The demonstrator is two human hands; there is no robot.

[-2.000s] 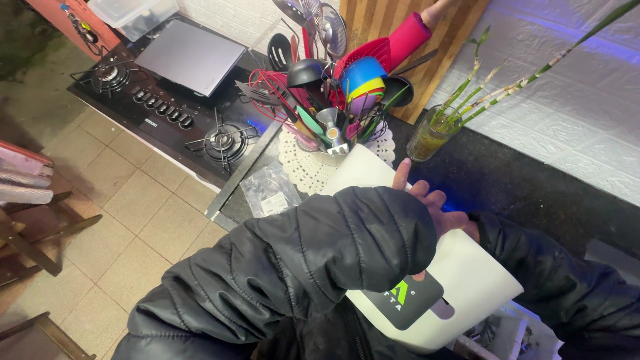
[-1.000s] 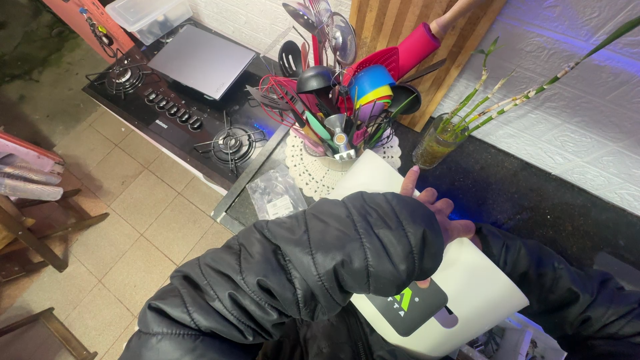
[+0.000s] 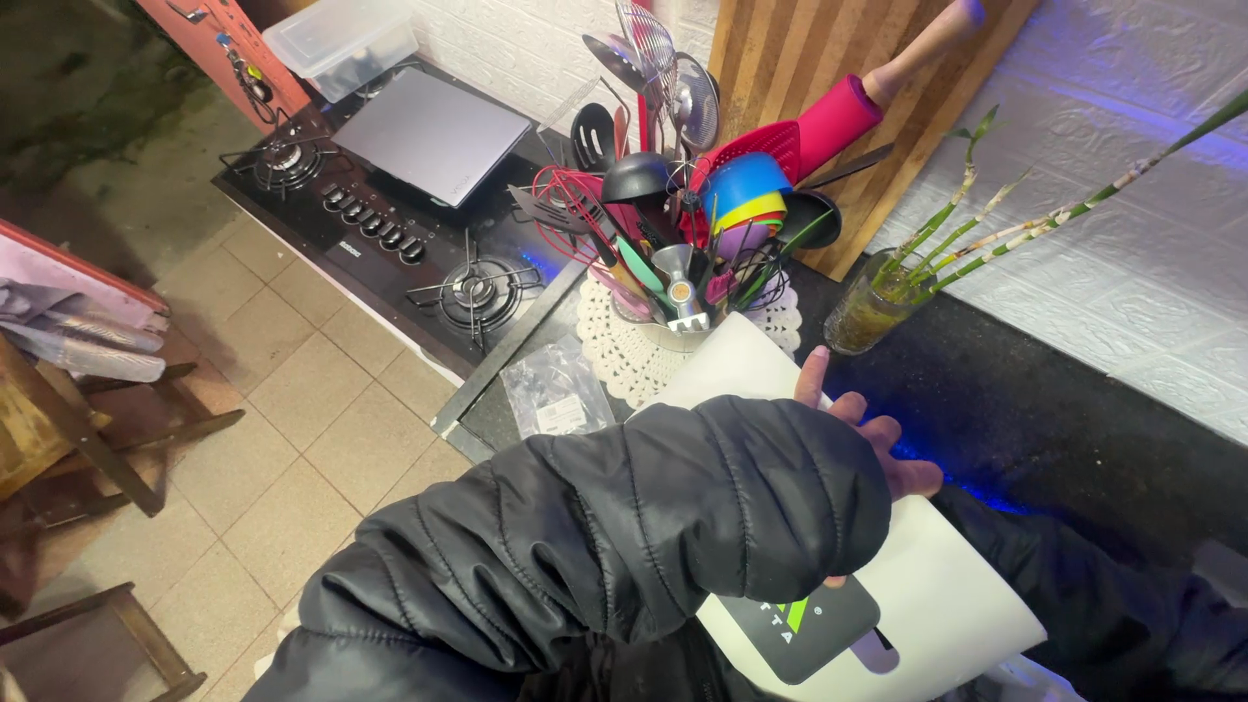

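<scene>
My left hand [image 3: 868,429] lies over the far right edge of a curved white sheet-like object [image 3: 951,575], its fingers spread and one fingertip showing below the black puffy sleeve. A dark label with a green mark [image 3: 804,634] and a rounded slot are on the white surface. My left sleeve hides part of it. The right sleeve runs behind the white object's right side, where my right hand is out of sight. Just beyond the white object, a holder full of kitchen utensils [image 3: 687,327] stands on a crocheted doily [image 3: 624,356]. A clear plastic packet [image 3: 556,390] lies beside the doily.
A gas cooktop [image 3: 390,283] on the left bears a flat grey laptop-like object [image 3: 429,132] and, behind, a clear plastic box [image 3: 341,49]. A glass with bamboo stems [image 3: 858,312] stands by the wall, near a striped wooden board [image 3: 780,58]. Wooden furniture [image 3: 88,429] stands on the tiled floor.
</scene>
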